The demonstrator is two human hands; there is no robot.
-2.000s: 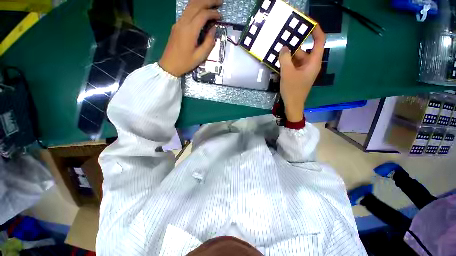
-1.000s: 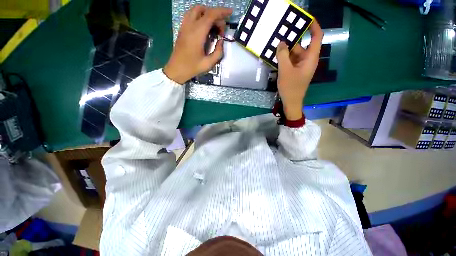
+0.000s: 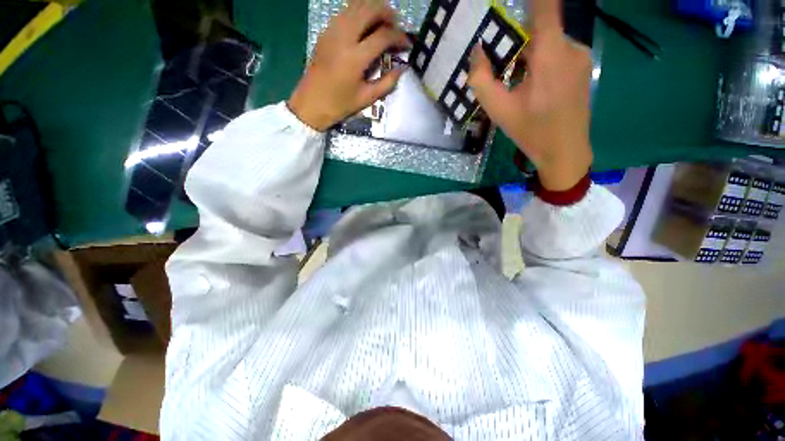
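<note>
A battery [image 3: 458, 53] with black-and-white squares and yellow edges is tilted above the opened device body [image 3: 413, 116]. My right hand [image 3: 542, 90], slightly blurred, holds the battery by its right side, thumb on the patterned face. My left hand [image 3: 351, 69] is at the battery's left end with thumb and forefinger close together near the cable; whether they pinch it is hidden. The device lies on a silvery bubble bag [image 3: 404, 161], its upper part covered by the hands and battery.
Glossy black film sheets [image 3: 194, 121] lie on the green bench at left. Dark tweezers [image 3: 628, 33] and a blue box [image 3: 713, 12] are at upper right. Battery trays [image 3: 732, 211] stand at far right. An open cardboard box [image 3: 129, 293] is below the bench at left.
The battery has moved slightly and now tilts more steeply. My right hand and wrist have shifted right, with the forearm further out. My left hand has moved slightly right. The person at lower right is out of view.
</note>
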